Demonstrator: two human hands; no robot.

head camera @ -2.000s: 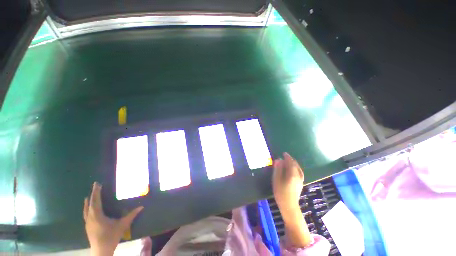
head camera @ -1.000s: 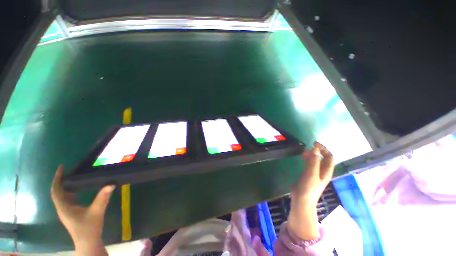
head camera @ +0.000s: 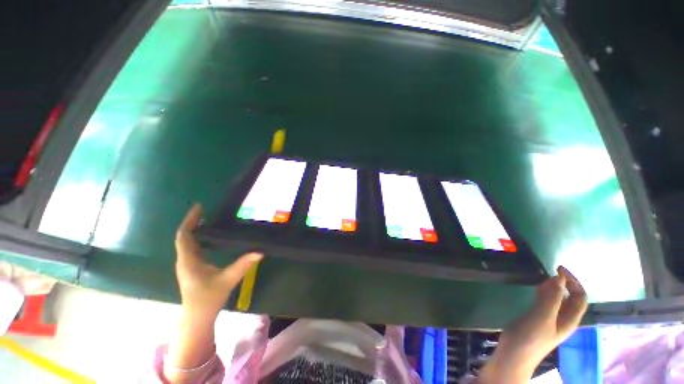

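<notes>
The black phone tray (head camera: 375, 259) is held above the green mat with its near edge raised, so it tilts. Several smartphones sit side by side in it, such as the leftmost phone (head camera: 275, 187) and the rightmost phone (head camera: 474, 212). Each screen is white with a green and a red block at its lower end. My left hand (head camera: 210, 274) grips the tray's near left corner, thumb along the near edge. My right hand (head camera: 551, 311) grips the near right corner. The fingers behind the tray are partly hidden.
Yellow tape (head camera: 247, 286) lies on the green mat (head camera: 360, 97) and runs under the tray. A blue crate (head camera: 577, 352) with black racks stands below the mat's edge at lower right. Booth frames border both sides. Pink fabric shows at the lower right corner.
Since the earliest frame the tray has been lifted and tilted, and green and red blocks have appeared on the screens. Over the last second the view has turned left and the tray appears further right.
</notes>
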